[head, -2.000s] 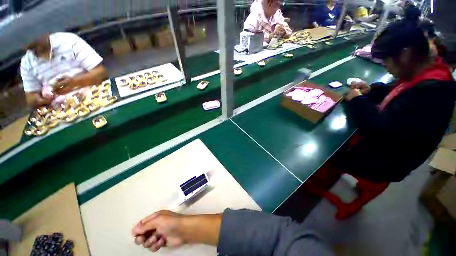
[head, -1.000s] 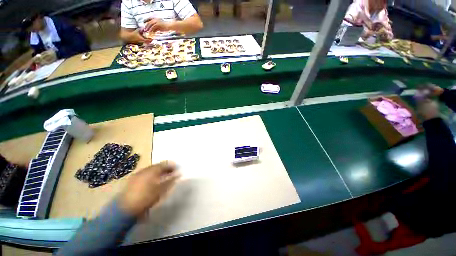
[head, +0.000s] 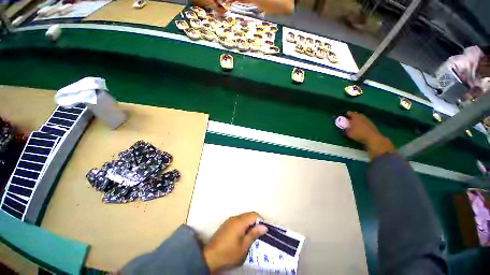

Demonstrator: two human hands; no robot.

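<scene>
My left hand [head: 233, 241] is at the lower middle, over the cream board. It grips the left edge of a white panel card [head: 293, 240] that bears dark strips, with a blue-printed white backing sheet [head: 271, 259] hanging below. My right hand [head: 362, 131] reaches out over the green belt. Its fingers are closed on a small pink housing [head: 341, 122], and part of the housing is hidden by them.
A glittery black module pile [head: 134, 174] lies on the tan board [head: 177, 129]. At left stand a long panel tray [head: 37, 156], a grey container [head: 110, 110] with white cloth and a teal strip [head: 48, 244]. Yellow-and-dark assemblies [head: 227, 62] ride the belt. A metal post [head: 446, 129] slants at right.
The view has turned left and down. My left hand has taken hold of the panel card, which lay on the cream board. My right hand has come in over the belt, onto the pink housing.
</scene>
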